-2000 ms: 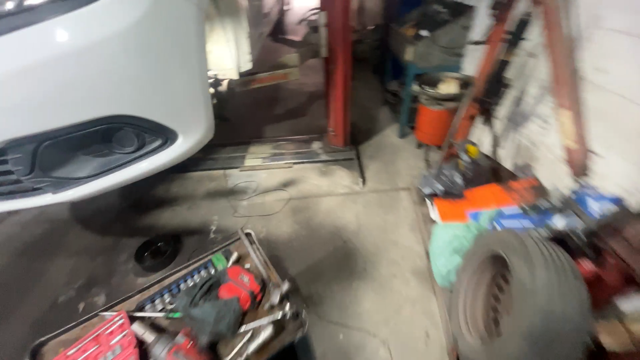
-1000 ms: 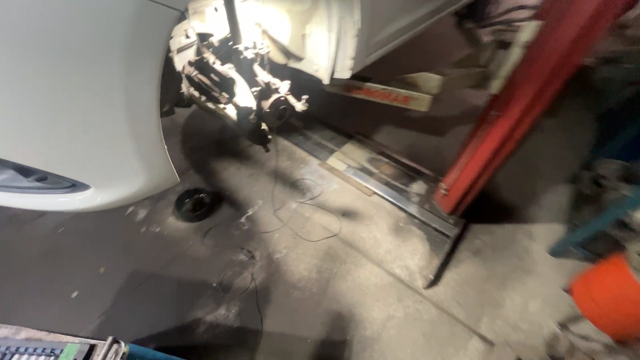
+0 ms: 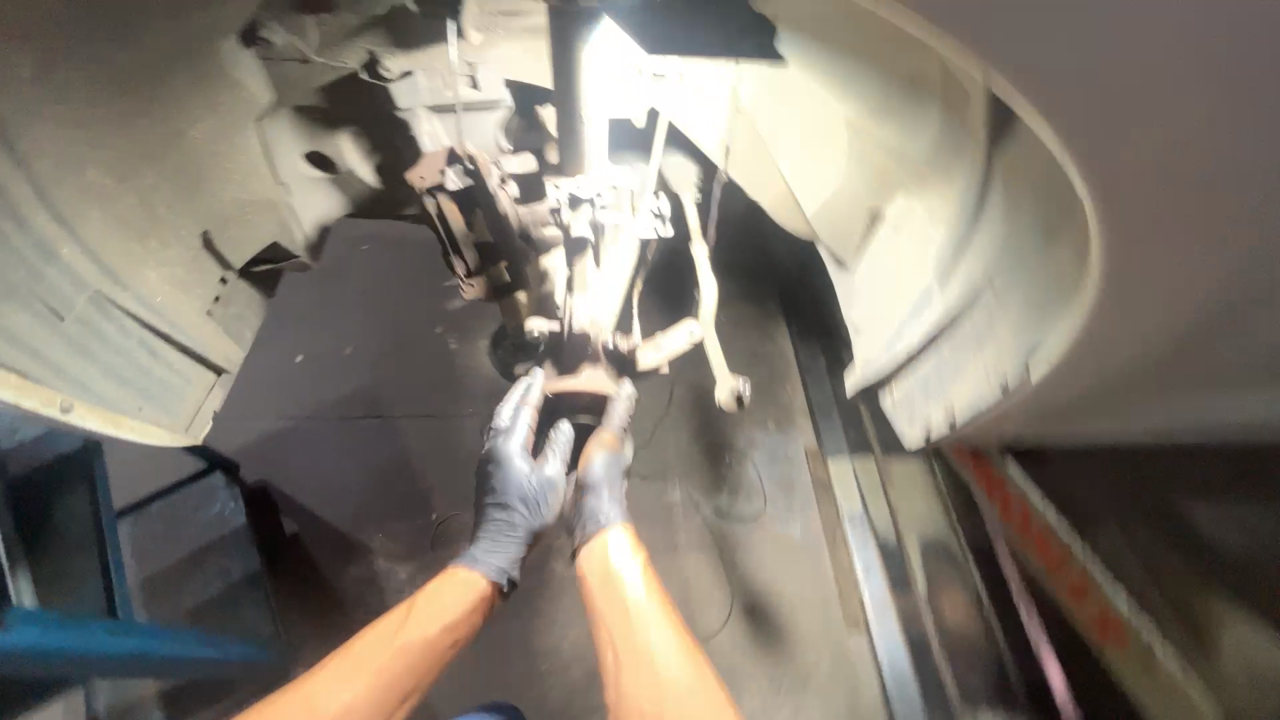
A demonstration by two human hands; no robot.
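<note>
Both my hands wear grey gloves and are raised at the lower end of a car's wheel hub assembly [image 3: 585, 375]. My left hand [image 3: 518, 475] is on its left side, fingers spread and pointing up. On the right side, my right hand [image 3: 605, 460] has its fingers against the part's edge; blur hides how firmly it touches. Above them stand the brightly lit strut [image 3: 615, 250] and a brake caliper bracket [image 3: 465, 225]. A metal link arm [image 3: 708, 290] hangs to the right, its lower end loose in the air.
The wheel arch liner [image 3: 130, 200] curves on the left, and the fender edge [image 3: 1080, 200] on the right. A blue metal frame [image 3: 110, 640] stands at lower left. Lift rails [image 3: 870, 580] run along the lower right. A thin cable [image 3: 760, 500] lies on the floor.
The view has moved from the tool cart and the car's front bumper into the wheel arch. Both gloved hands now show at the hub, where no hands showed before.
</note>
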